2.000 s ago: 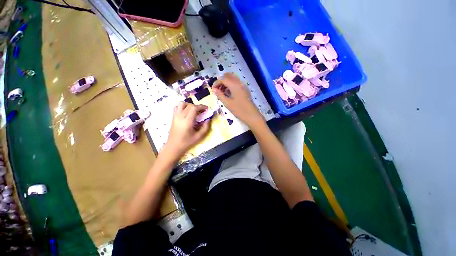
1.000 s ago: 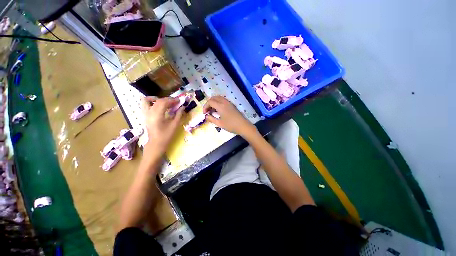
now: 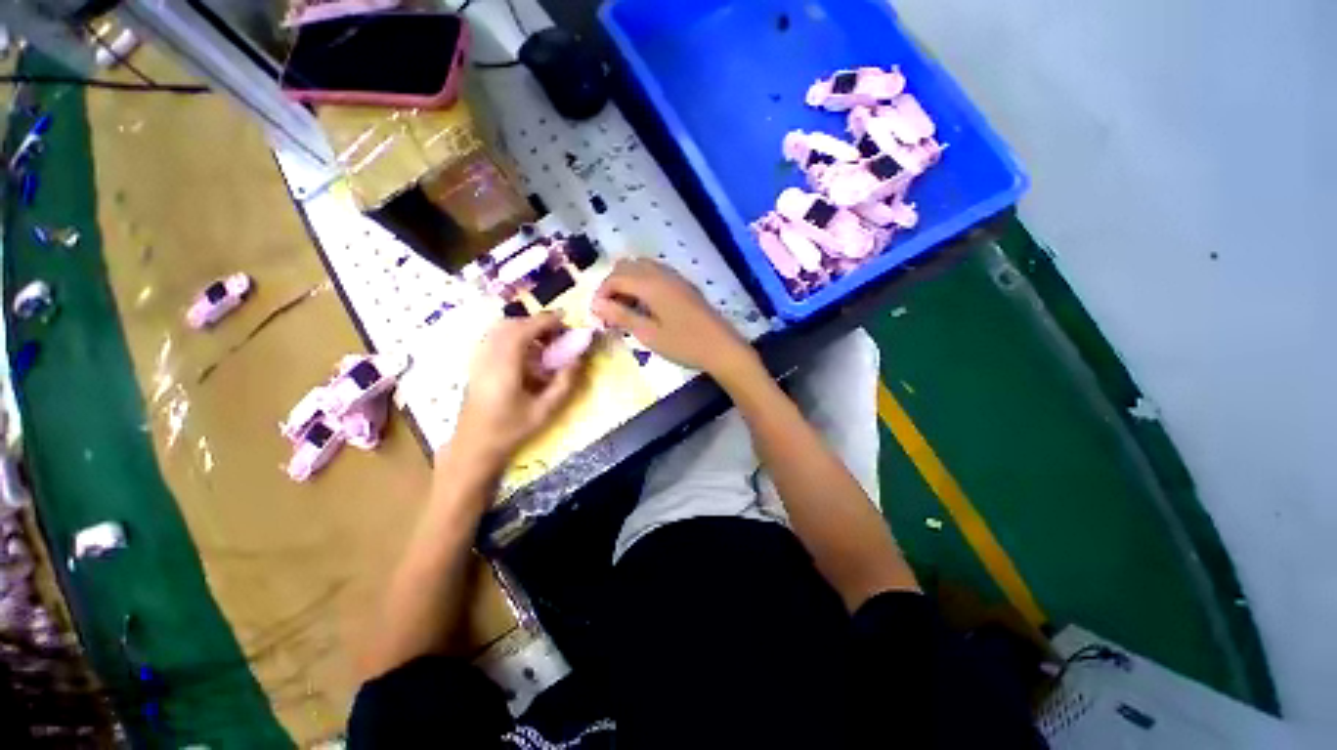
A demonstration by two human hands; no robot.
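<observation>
My left hand [image 3: 510, 378] holds a pale pink unit [image 3: 566, 349] over the yellow sheet [image 3: 598, 393]. My right hand [image 3: 660, 314] is at the right end of that unit, with thumb and fingers close together; whether it grips the unit or a small piece is too small to tell. Black pads [image 3: 554, 281] lie just beyond my hands, beside a small pink and white part [image 3: 519, 261]. The underside of the held unit is hidden.
A blue bin [image 3: 704, 164] with pink units [image 3: 839, 188] stands at the right. Pink units [image 3: 346, 413] lie on the brown covering at the left. A cardboard box [image 3: 384, 153], smartphone [image 3: 376, 59] and black round object [image 3: 566, 73] are beyond my hands.
My left hand has moved from the pads back towards me and now holds the pink unit. My right hand stays close to the unit's right end. The camera view has shifted slightly.
</observation>
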